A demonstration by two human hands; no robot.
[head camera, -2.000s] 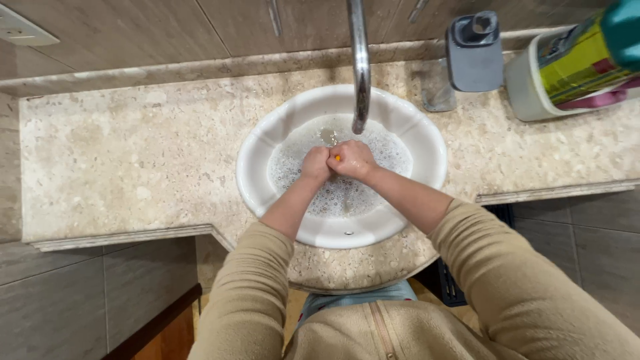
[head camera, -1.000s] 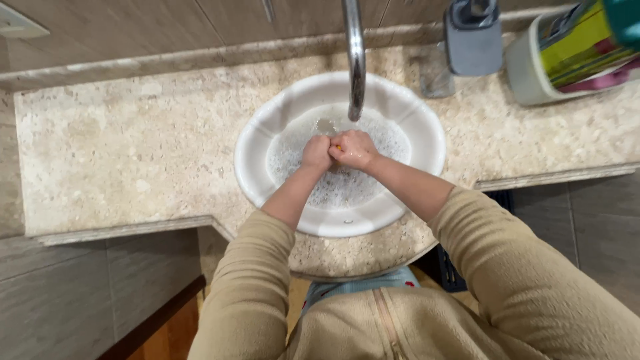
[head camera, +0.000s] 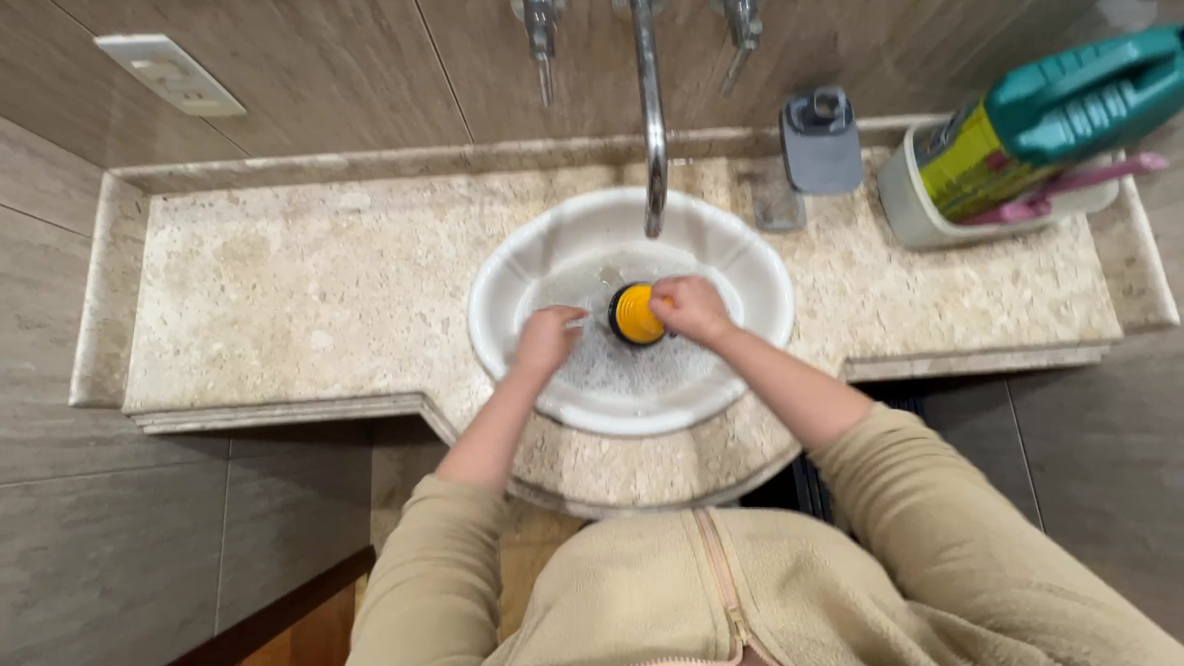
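Observation:
A yellow ribbed plunger (head camera: 636, 314) with a black rim is tilted on its side over the white oval sink basin (head camera: 632, 424). Its handle end is gripped in my right hand (head camera: 692, 311), at the right part of the basin. My left hand (head camera: 549, 344) hangs apart from it over the left part of the basin, fingers partly bent, holding nothing. Sudsy water (head camera: 620, 370) lies in the basin beneath both hands.
The curved chrome faucet (head camera: 655, 139) reaches over the basin's back edge, between two wall taps. Behind right stand a gray dispenser (head camera: 821, 153), a small clear dish (head camera: 779, 211) and a whitish bin (head camera: 902, 199) holding a teal-and-green bottle (head camera: 1008, 139) and a pink-handled item.
My hands, together over the water before, have parted, left hand leftward and right hand rightward. The plunger now shows above the suds in my right hand. The view has shifted.

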